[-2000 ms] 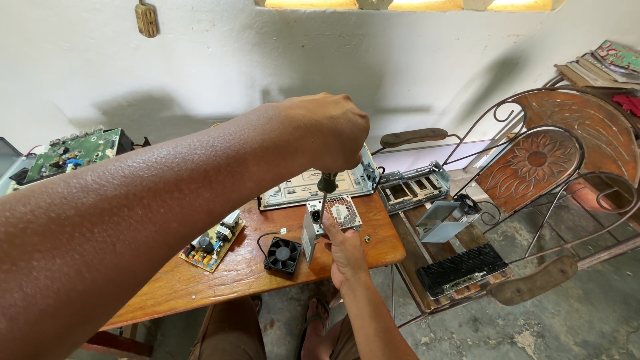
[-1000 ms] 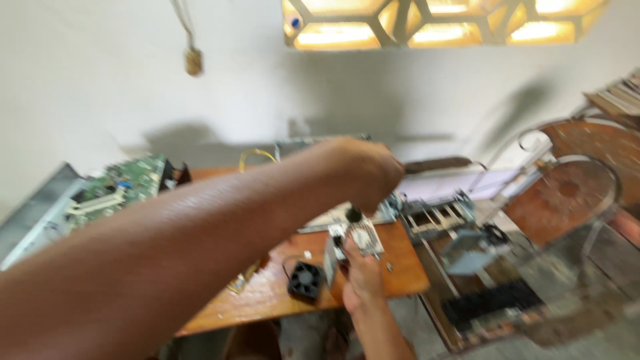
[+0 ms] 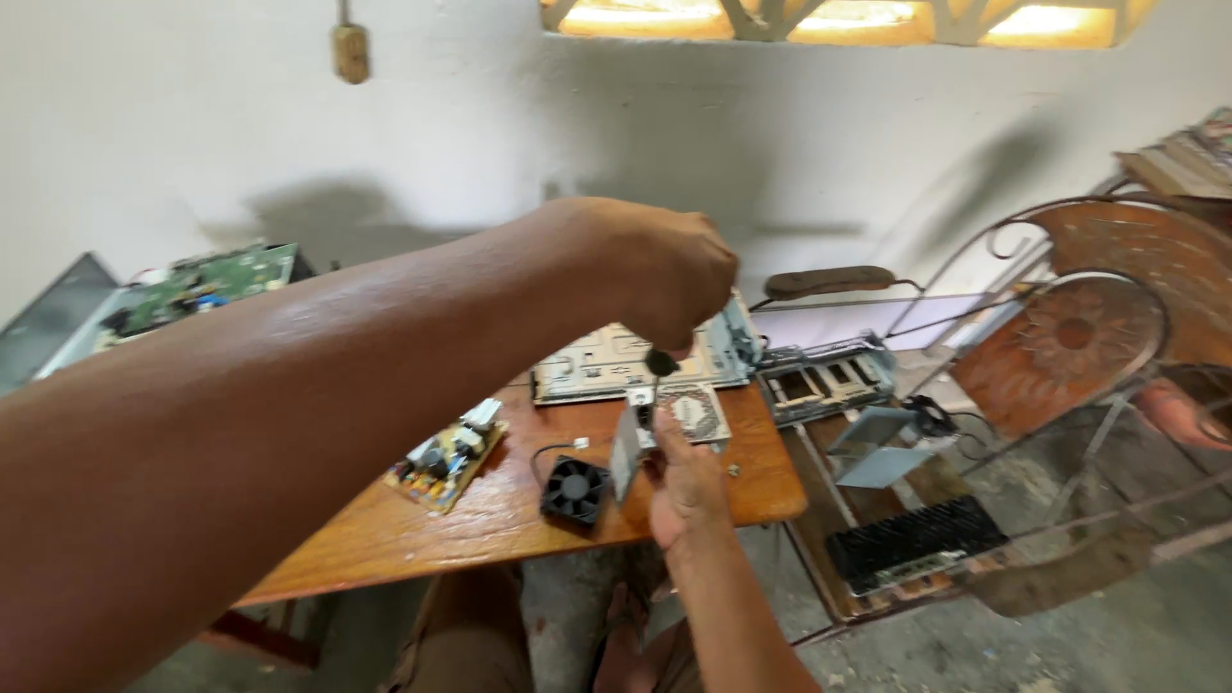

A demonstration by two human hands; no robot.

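My left hand (image 3: 688, 284) reaches across from the left and is closed on a screwdriver, whose dark lower part (image 3: 660, 364) shows beneath the fist. The shaft points down at a metal power supply casing (image 3: 700, 412) with a patterned vent grille. My right hand (image 3: 688, 481) holds this casing from the near side, its thumb against the metal. A flat side panel of the casing stands upright on the left. Just left of it, on the wooden table (image 3: 741, 486), lies a black cooling fan (image 3: 575, 489) with a cable. The screwdriver's tip is not clear.
A populated circuit board (image 3: 448, 457) lies left of the fan. Behind the casing is a metal chassis panel (image 3: 616, 361). A green circuit board (image 3: 217, 279) sits far left. The metal-framed bench (image 3: 837, 577) at right holds a drive cage (image 3: 830, 380), a bent metal cover (image 3: 881, 448) and a black part (image 3: 914, 544).
The view has shifted between frames. Both hands stay at the casing, my left still above it with the screwdriver and my right still holding it.
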